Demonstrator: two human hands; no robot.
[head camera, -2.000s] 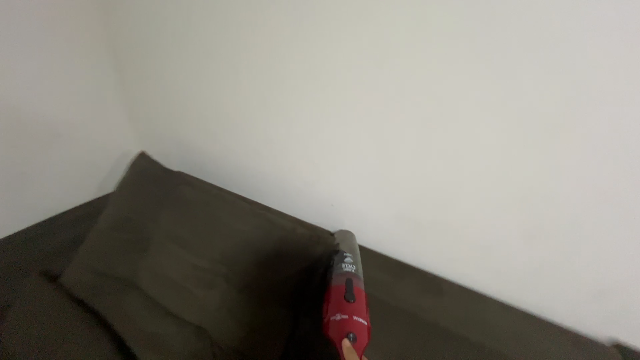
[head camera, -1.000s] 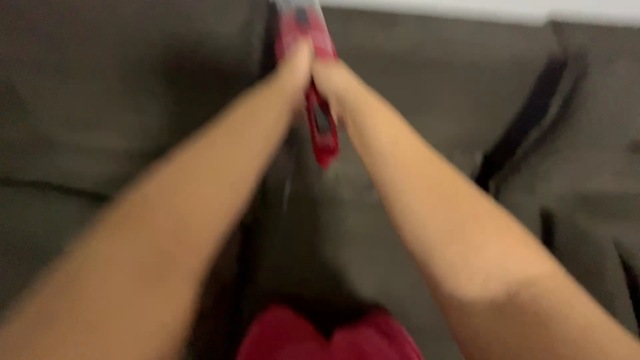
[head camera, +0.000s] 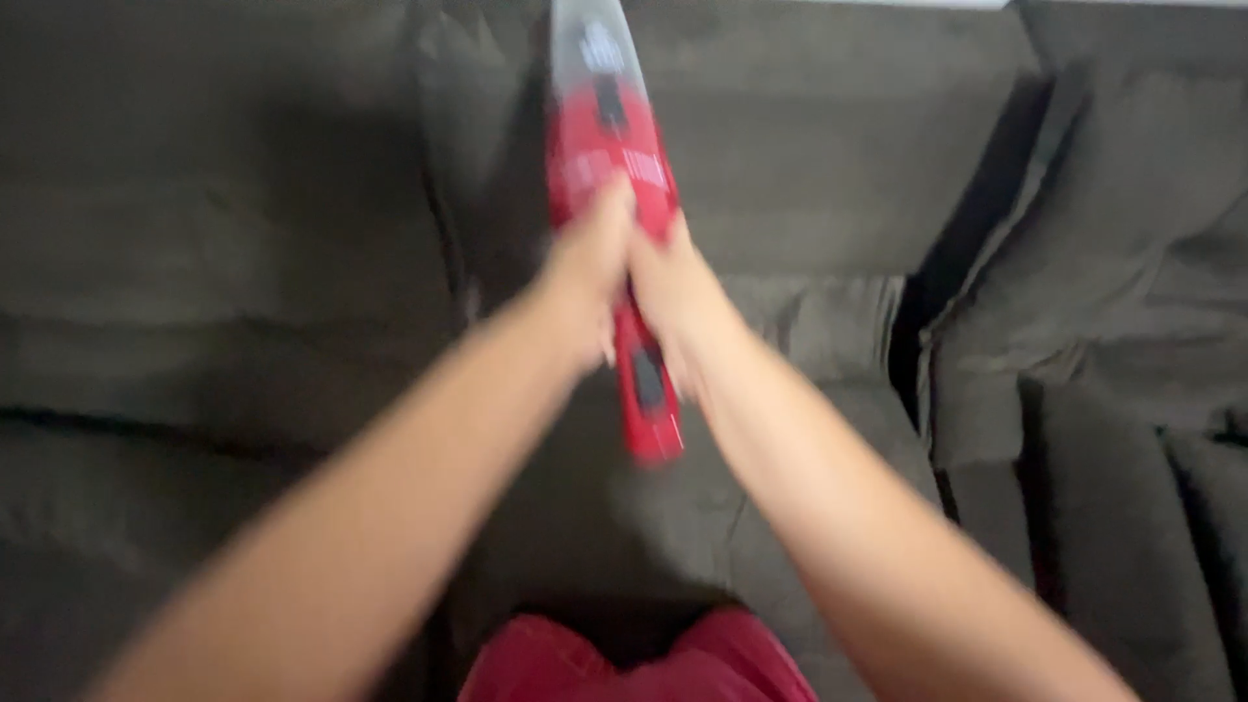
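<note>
A red handheld vacuum cleaner (head camera: 609, 146) with a translucent grey nozzle points away from me, toward the top of the view. My left hand (head camera: 588, 268) grips its left side and my right hand (head camera: 678, 292) its right side, close together around the middle of the body. The rear handle end, with a dark inset, sticks out below both hands. Beneath it lies the dark grey-brown fabric of a sofa (head camera: 799, 175). The nozzle's tip is cut off by the top edge, and my fingers are blurred and partly hidden.
Sofa cushions (head camera: 1150, 224) with deep dark gaps between them stand at the right. Another seam runs across the sofa at the left. A strip of white wall (head camera: 877, 3) shows along the top edge. My knees in dark red cloth (head camera: 634, 663) are at the bottom.
The view has swung down from the wall and sofa back to the seat. Since one second ago, the vacuum and both hands sit lower in view, with both hands still on it.
</note>
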